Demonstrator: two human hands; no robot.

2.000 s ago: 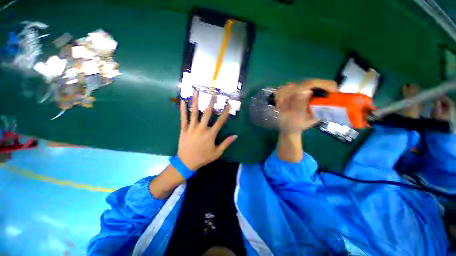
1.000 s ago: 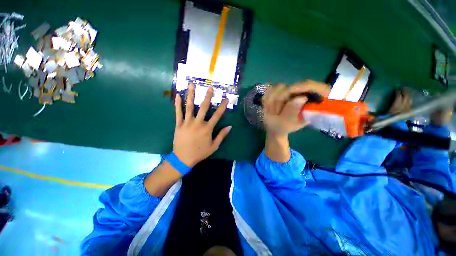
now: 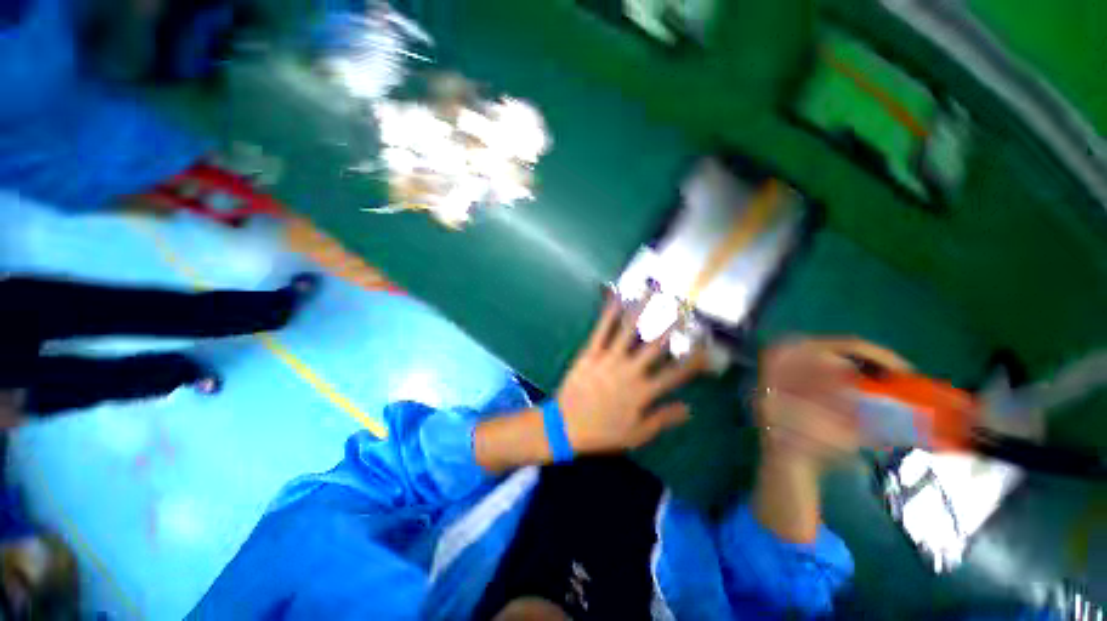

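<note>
The tablet unit lies on the dark-green bench in front of me, blurred, with black edges, a silver-white inside and an orange-yellow strip lengthwise. My left hand, with a blue wrist strap, is spread with its fingertips at the unit's near end, over the small white boards. It grips nothing. My right hand is closed around the orange electric screwdriver, held right of the unit. The driver's tip is hidden or too blurred to make out.
A pile of small white and tan modules lies left of the unit, with a stringy white heap beyond. Another unit with green inside lies at the far side. A white-silver unit lies at right. A person's dark legs show at left.
The view has swung left and tilted, so the bench things appear further right and more floor shows. My left hand stays at the unit's near end. My right hand still holds the screwdriver.
</note>
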